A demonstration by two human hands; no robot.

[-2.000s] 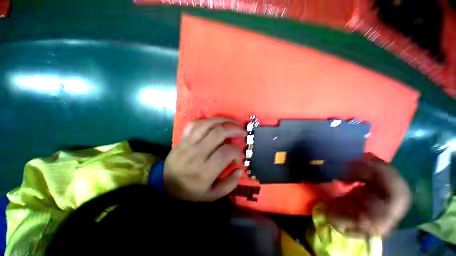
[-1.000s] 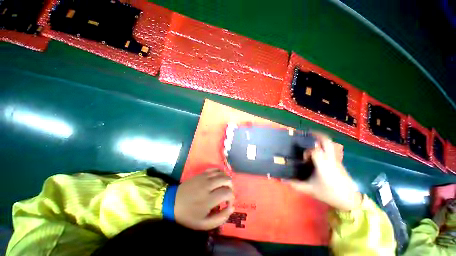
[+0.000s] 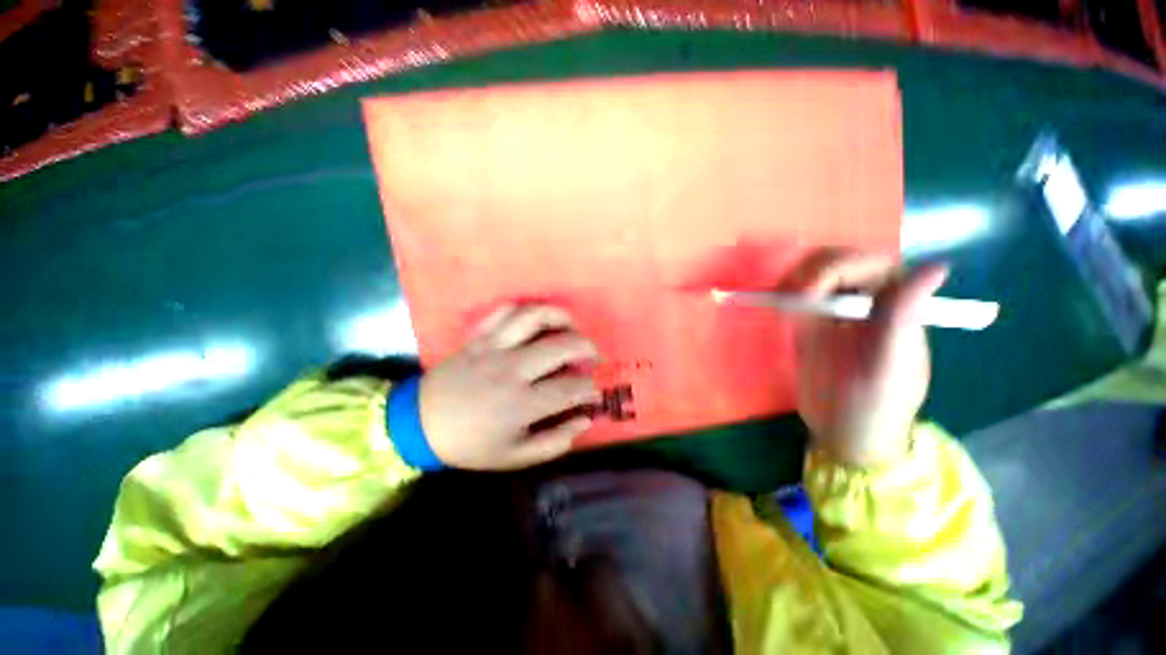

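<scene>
The red-orange work mat [image 3: 614, 166] lies in front of me with no board on it. My right hand [image 3: 863, 346] holds tweezers [image 3: 933, 311] above the mat's right part, their fine point towards the left. My left hand [image 3: 512, 390] rests on the mat's near left part, fingers loosely curled; whether it holds anything is hidden. Small black parts [image 3: 616, 404] lie at the mat's near edge, just right of my left fingers.
Black circuit boards [image 3: 307, 13] on red bubble wrap [image 3: 422, 49] run along the far side of the glossy green surface [image 3: 256, 218]. A long clear bag with a white label [image 3: 1097, 250] lies at the right. A yellow-green sleeve [image 3: 1112, 374] shows at the right edge.
The circuit board has left the mat and my right hand, which now holds the tweezers over the mat. My left hand stays near the small black parts. The camera view has shifted.
</scene>
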